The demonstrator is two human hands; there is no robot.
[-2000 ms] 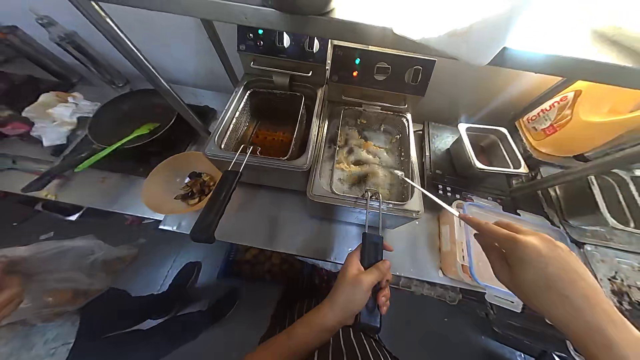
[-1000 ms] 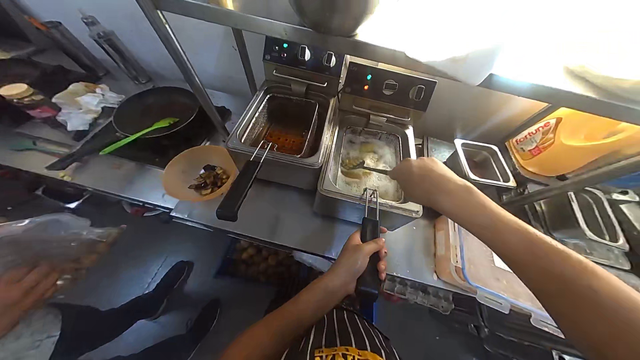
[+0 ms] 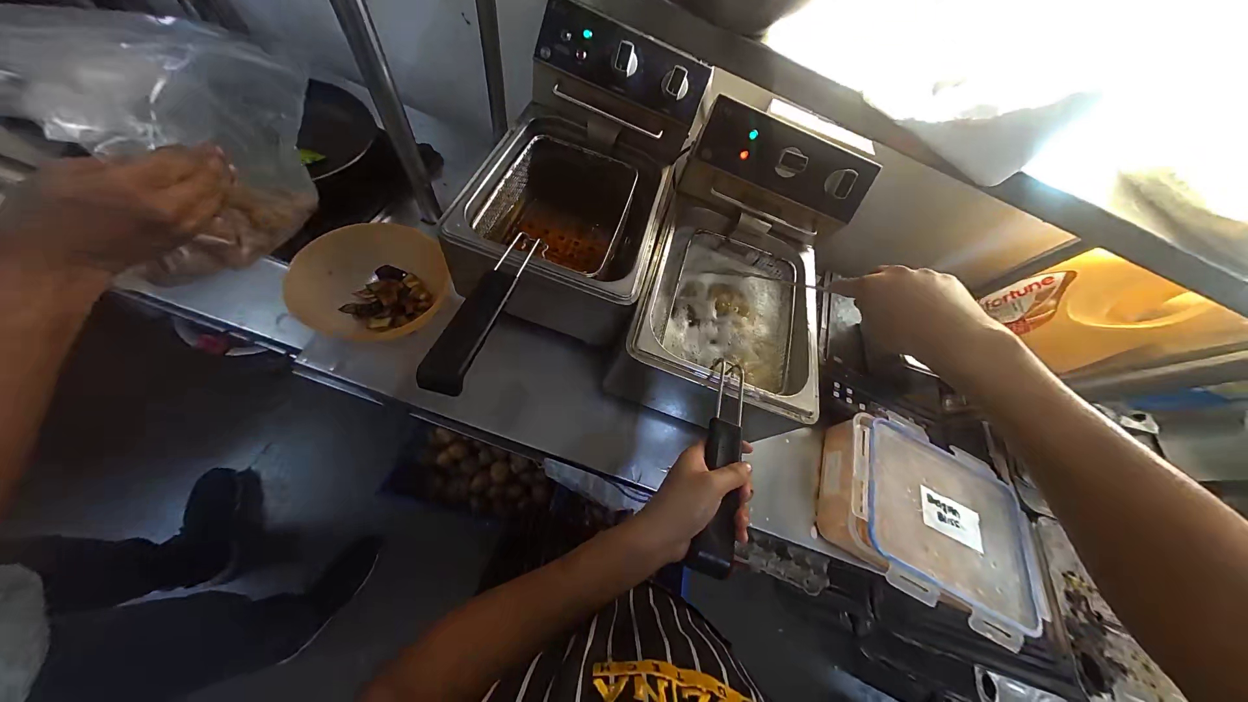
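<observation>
My left hand (image 3: pixel 697 497) is closed around the black handle (image 3: pixel 722 468) of a wire fryer basket. That basket sits in the right-hand deep fryer (image 3: pixel 634 341), in bubbling oil (image 3: pixel 726 317) with some food in it. My right hand (image 3: pixel 902 302) grips a thin metal utensil (image 3: pixel 770 278) that reaches over the bubbling oil from the right; its far end is not clear. In the left-hand fryer a second basket (image 3: pixel 561 205) rests in dark reddish oil, its black handle (image 3: pixel 468 331) sticking out over the counter.
An orange bowl (image 3: pixel 322 278) of cooked pieces stands left of the fryers. At the left a co-worker's hand (image 3: pixel 146 200) holds a clear plastic bag (image 3: pixel 224 97). Right of the fryers lies a lidded plastic container (image 3: pixel 946 517); a shelf edge (image 3: pixel 1102 214) runs above.
The co-worker's hand and plastic bag have come up over the counter at the left. My right hand has moved from above the basket to the fryer's right side. My left hand keeps its hold.
</observation>
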